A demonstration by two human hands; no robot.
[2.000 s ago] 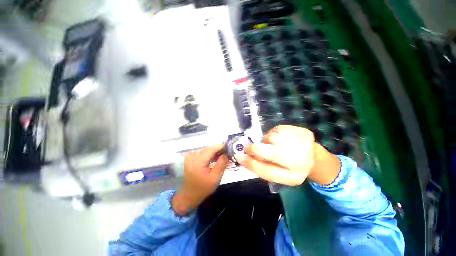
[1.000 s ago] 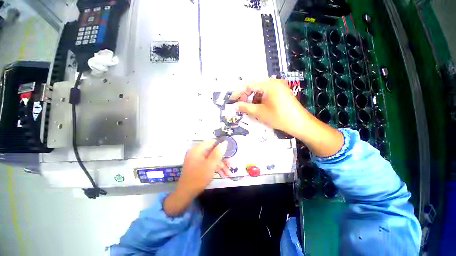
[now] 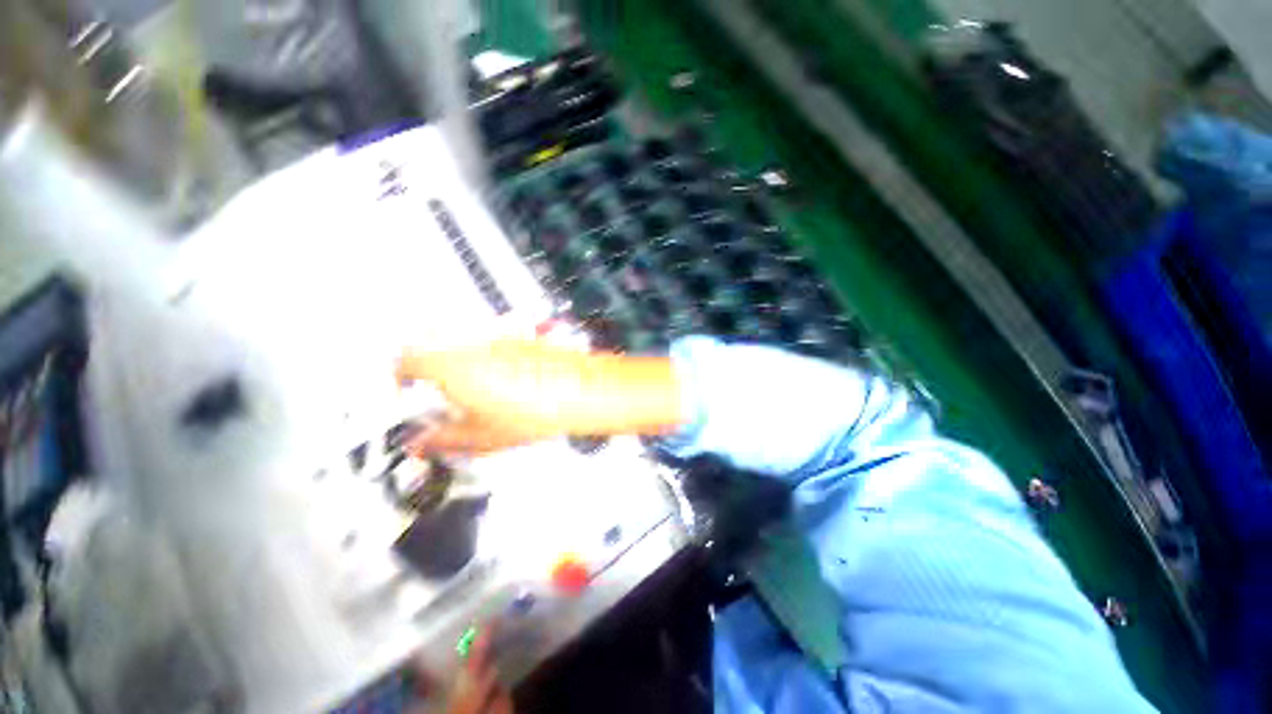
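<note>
The frame is blurred. My right hand (image 3: 502, 398) reaches in from the right over the white machine bed, fingertips at the black fixture (image 3: 419, 481). Whether the fingers grip a part is hidden by blur. A flat dark shape (image 3: 444, 537) lies at the fixture's near side; I cannot tell if it is a disc or part of the fixture. My left hand (image 3: 477, 684) is small, blurred and cut off by the bottom edge, beside the green-lit button (image 3: 467, 642) on the front panel. Nothing is seen in it.
A red stop button (image 3: 569, 573) stands on the machine's front right. A clear tray with round pockets (image 3: 698, 237) lies beyond my right forearm. A dark pile of specks (image 3: 212, 402) lies left on the bed. A blue bin (image 3: 1207, 363) is at far right.
The view has swung right and tilted. My left hand has left the dark disc near the fixture and moved down to the front panel by the green button. My right hand remains at the fixture.
</note>
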